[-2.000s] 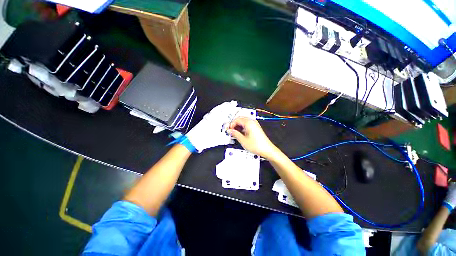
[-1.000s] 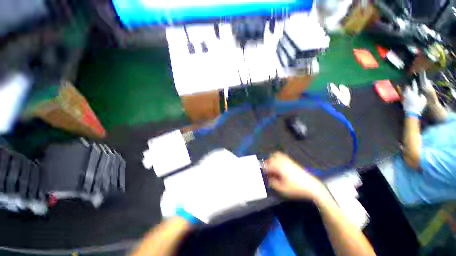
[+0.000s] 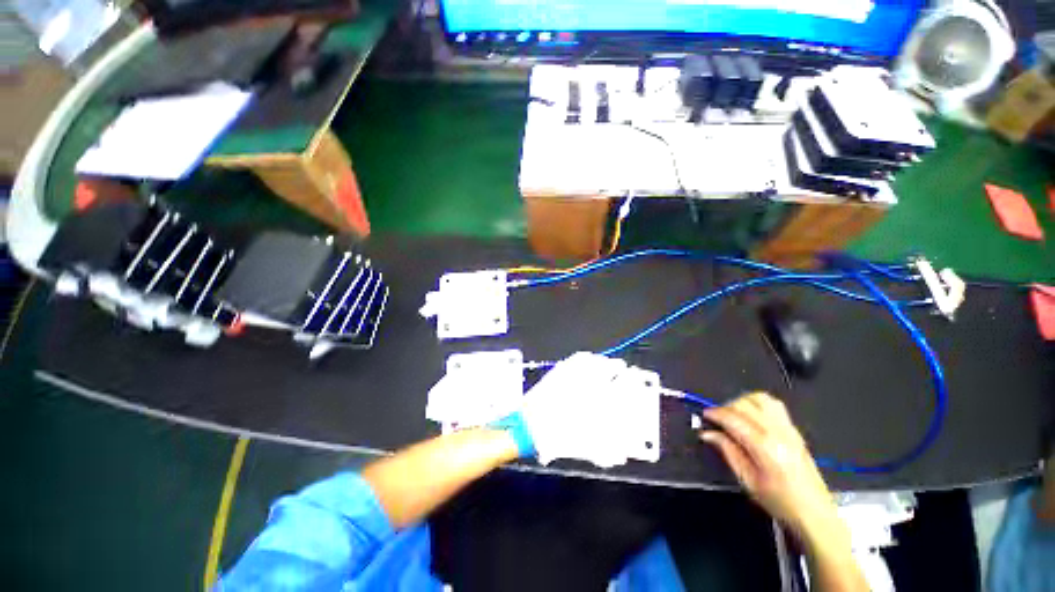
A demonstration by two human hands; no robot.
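My gloved left hand (image 3: 569, 414) lies over the left part of a white square unit (image 3: 642, 422) near the bench's front edge and holds it. A blue cable (image 3: 692, 398) meets the unit's right side. My bare right hand (image 3: 764, 445) is just right of it, fingers bent together at the cable, with a small pale piece at the fingertips; whether they grip it is unclear. A second white unit (image 3: 484, 387) lies left of my left hand, partly under the wrist. A third (image 3: 473, 304) lies behind, with a blue cable and an orange lead at its right side.
Stacked dark units (image 3: 278, 275) stand at left on the black bench (image 3: 399, 405). A mouse (image 3: 796, 342) lies inside the blue cable loop (image 3: 939, 387). A white-topped riser (image 3: 729, 156) holds adapters and piled units (image 3: 862, 130). White units (image 3: 876, 517) are below the edge at right.
The view has swung and sharpened. My left hand has gone from the rear unit to the front right one. My right hand has moved right, from the rear unit to the front unit's cable side.
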